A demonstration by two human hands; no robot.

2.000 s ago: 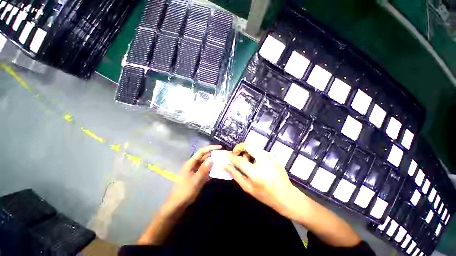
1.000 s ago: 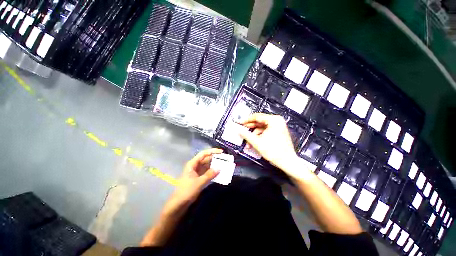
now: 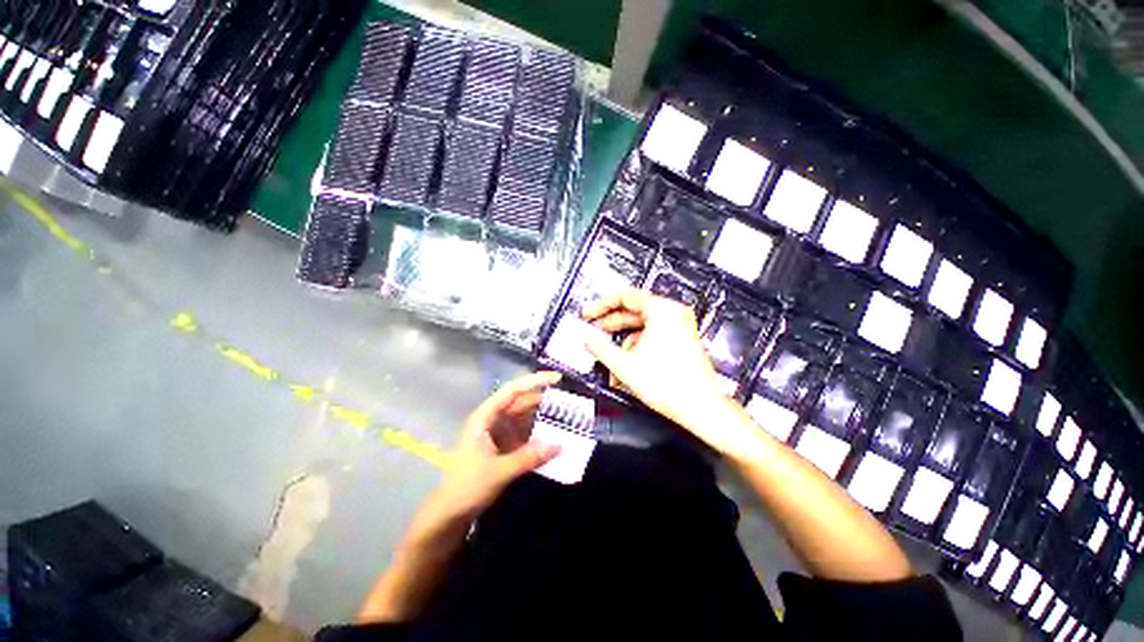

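Observation:
My left hand (image 3: 491,439) holds a small stack of white-faced pieces (image 3: 567,445) below the near edge of the black blister tray (image 3: 803,286). Several dark edges show in the stack. My right hand (image 3: 655,357) is over the tray's near left end pocket. Its fingertips are on a white piece (image 3: 573,344) in that pocket; my fingers partly hide it. White squares show in most pockets along the far row and in the near row, with fewer in the middle row. My right hand and forearm hide part of the near row.
A clear supply tray (image 3: 399,291) with ribbed dark blocks (image 3: 462,123) lies left of the black tray. A stack of black trays (image 3: 207,107) is at the upper left. Dark trays or crates (image 3: 119,577) sit at the lower left. A pale post (image 3: 637,50) stands behind.
Over the last two seconds, my right hand left the stack and moved up to the end pocket with a piece. The stack in my left hand has tilted, showing more edges.

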